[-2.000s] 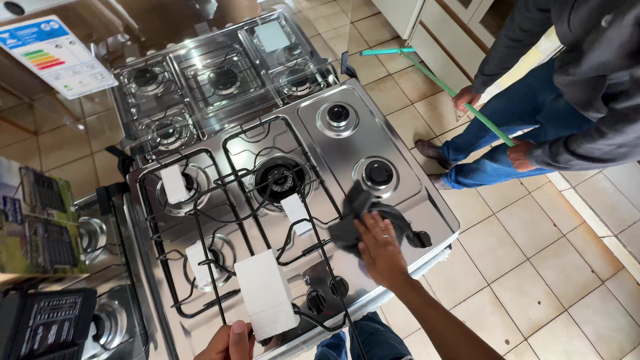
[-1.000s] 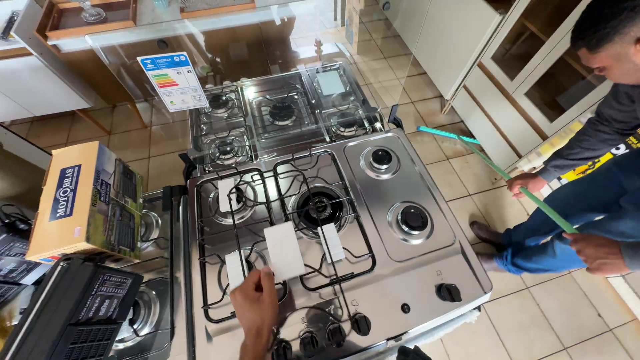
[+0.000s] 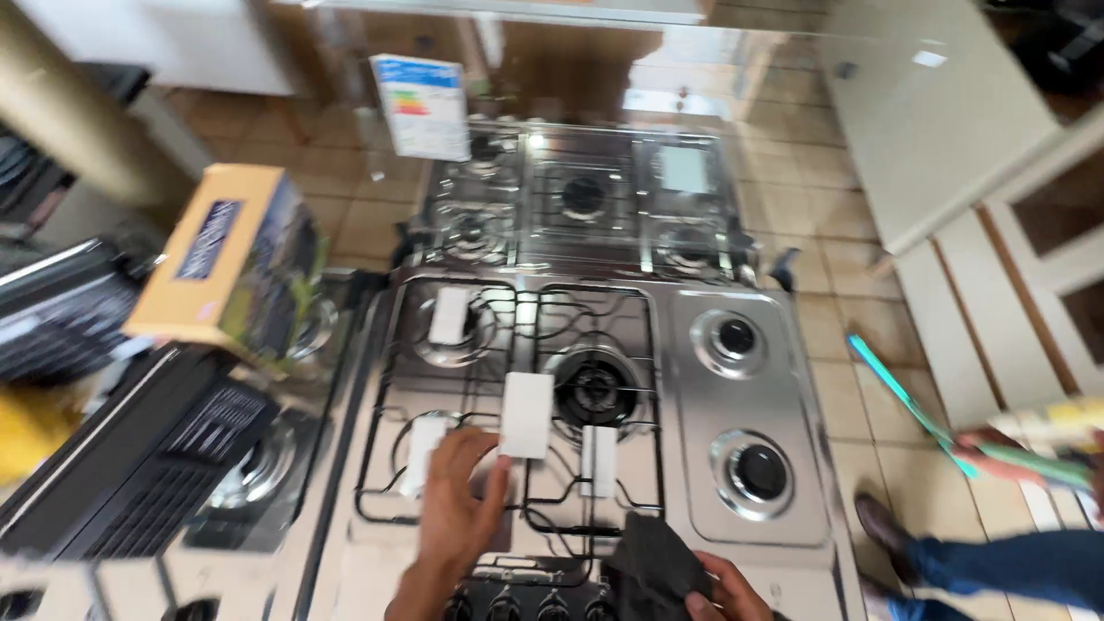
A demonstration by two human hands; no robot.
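My left hand pinches the lower left corner of a white rectangular piece, over the gap between two black pan grates on a stainless-steel gas cooktop. In my right hand is a bunched black cloth, at the front edge by the control knobs. Other white blocks sit at the grates: one at the back left, one at the front left, partly beside my left fingers, and one right of centre. Two burners at the right, rear and front, have no grate over them.
A raised glass lid with an energy label stands behind the cooktop, and another stove shows through it. At left, a cardboard box and a black appliance rest on a neighbouring stove. A person's hand holds a green stick at right.
The cloth and my right hand have left the front right burner for the cooktop's front edge. My left hand and the white piece have moved farther back over the grates. The view has swung left.
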